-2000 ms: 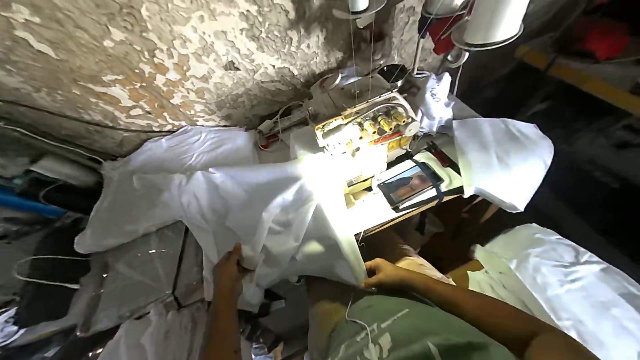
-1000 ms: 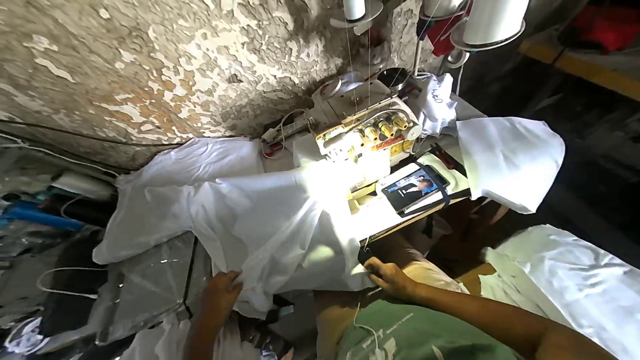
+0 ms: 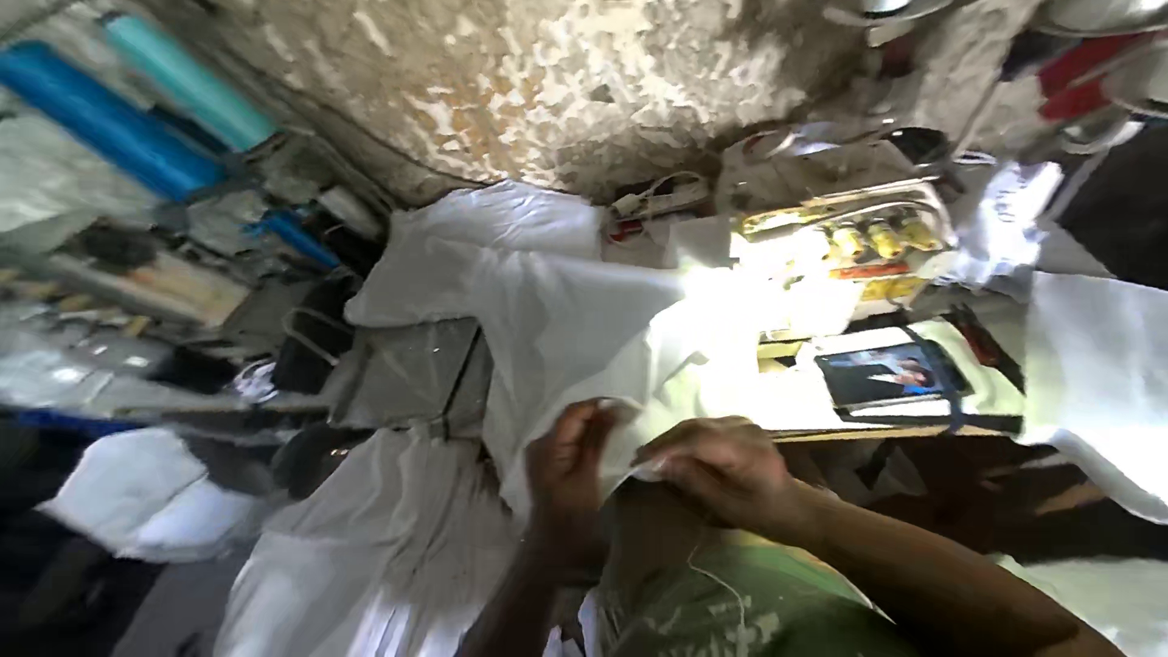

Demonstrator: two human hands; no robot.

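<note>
White fabric (image 3: 557,319) lies across the table and runs up to the brightly lit sewing machine (image 3: 839,246), which looks like an overlock. My left hand (image 3: 575,456) pinches the fabric near its front edge. Close to its right, my right hand (image 3: 721,465) grips the same edge between thumb and fingers. Glare hides the machine's needle area, and motion blurs the fingertips.
A phone (image 3: 890,374) with a lit screen rests right of the machine's front. More white cloth (image 3: 1095,365) hangs at the right, and other pale cloth (image 3: 383,538) is heaped lower left. Blue rolls (image 3: 109,119) stand upper left, before a peeling wall (image 3: 584,82).
My hands, well apart one second ago, are now close together at the fabric's edge. My right hand has lifted away from my lap. The view has swung left.
</note>
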